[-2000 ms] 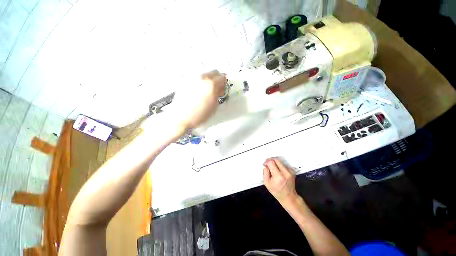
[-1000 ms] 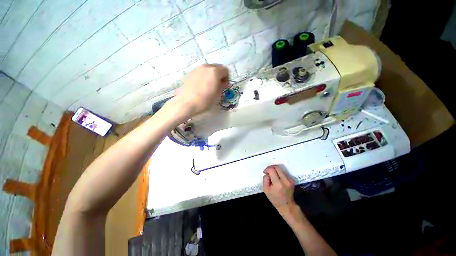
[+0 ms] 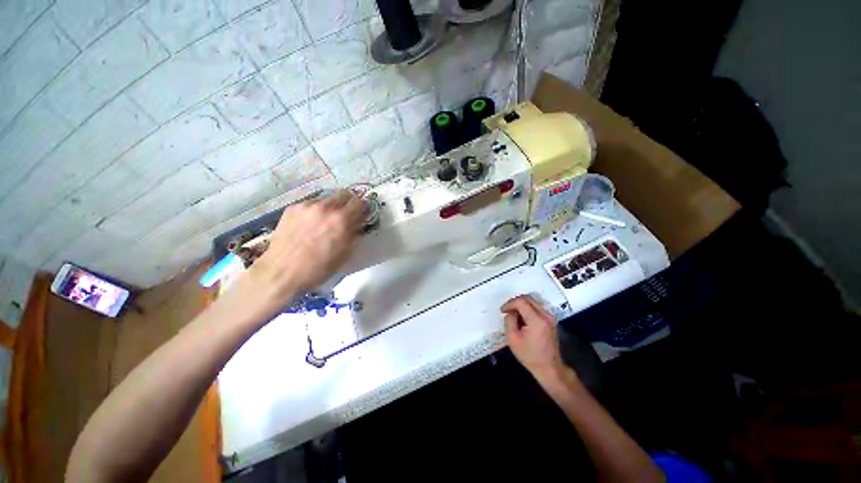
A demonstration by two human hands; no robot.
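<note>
The off-white sewing machine head (image 3: 425, 219) stands on the white table (image 3: 415, 344). My left hand (image 3: 316, 241) is over the nose end of the arm, its fingers bent together at the small round parts (image 3: 372, 209) on top. Its fingertips are partly hidden, and no thread or other item can be made out in them. My right hand (image 3: 533, 332) rests at the table's front edge with curled fingers and nothing visible in it. The needle area is partly hidden behind my left forearm and glare.
Two dark thread cones (image 3: 479, 115) stand behind the machine. A thread stand disc (image 3: 408, 42) hangs above. A tool tray (image 3: 222, 226) with a light blue item (image 3: 219, 271) is behind the nose. A lit phone (image 3: 92, 289) lies on the cardboard left. A compartment of dark bits (image 3: 587, 264) is at right.
The view has turned so the machine sits further left and the thread stand shows. My left hand has moved from above the arm down onto its top parts. My right hand stays at the table edge.
</note>
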